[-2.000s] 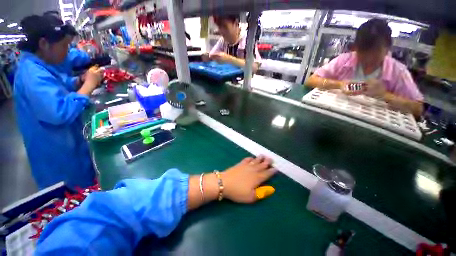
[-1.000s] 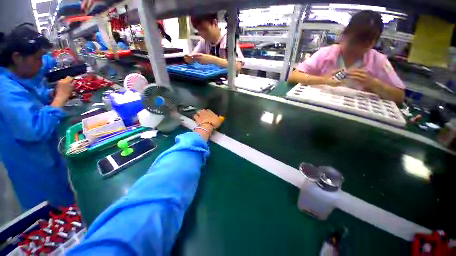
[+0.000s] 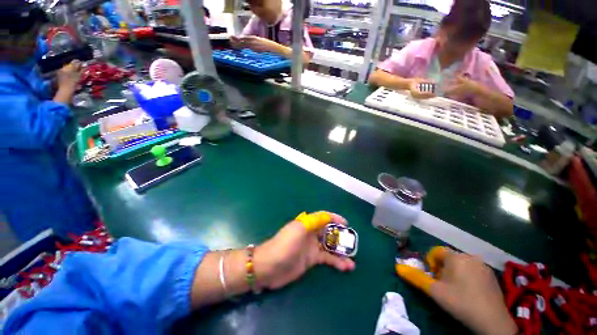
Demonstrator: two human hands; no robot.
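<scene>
My left hand, with a yellow-orange finger cot, holds a small rounded electronic unit by its edges above the green mat; its open inside faces up. My right hand, with yellow-orange cots on thumb and finger, is at the lower right. Its fingertips are around a small dark and whitish item; whether they grip it is unclear. A crumpled white wipe lies between the hands at the bottom edge.
A white dispenser bottle with its lid flipped open stands beyond my right hand. Red clamps are heaped at right. A phone with a green stand, a green tray and a fan are at left. People work beside and opposite.
My left hand has drawn back from the far white strip and now holds the unit. My right hand has come into view at the lower right. The view has shifted, showing the wipe and more red clamps.
</scene>
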